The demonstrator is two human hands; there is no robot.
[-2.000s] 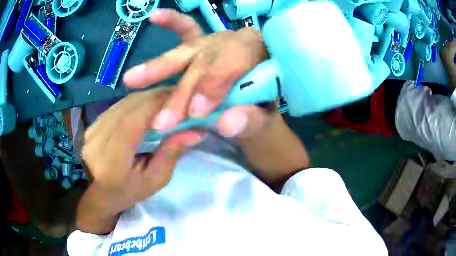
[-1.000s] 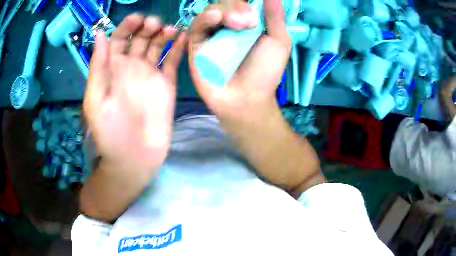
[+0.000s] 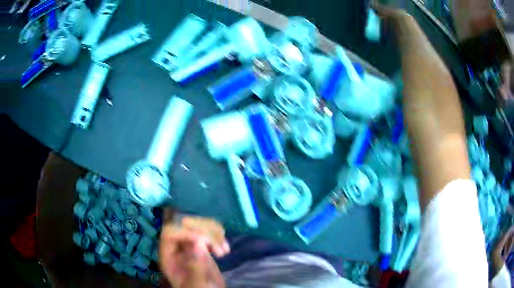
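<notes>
My left hand [image 3: 194, 247] is low at the bench's near edge, blurred, with curled fingers; nothing clearly shows in it. My right arm reaches far up at the right. My right hand [image 3: 389, 12] is small and blurred at the top, its fingertips on a small light blue piece [image 3: 372, 25]. A closed fan [image 3: 169, 129] lies left of centre, its round head over the near edge. Fan half-assemblies with blue batteries [image 3: 265, 135] lie heaped in the middle and right. Loose handle covers [image 3: 90, 95] lie at the upper left.
The dark green-grey bench [image 3: 127, 121] slopes across the view, with a pale rail [image 3: 262, 14] along its far side. A carton [image 3: 53, 194] of many fan parts [image 3: 115, 225] stands below at left. More light blue parts [image 3: 484, 185] and another person's hand [image 3: 503, 247] are at the right edge.
My hands have moved apart: the left down to the bench edge, the right far up and away. The light blue fan piece has left my right hand. The view has shifted over the bench.
</notes>
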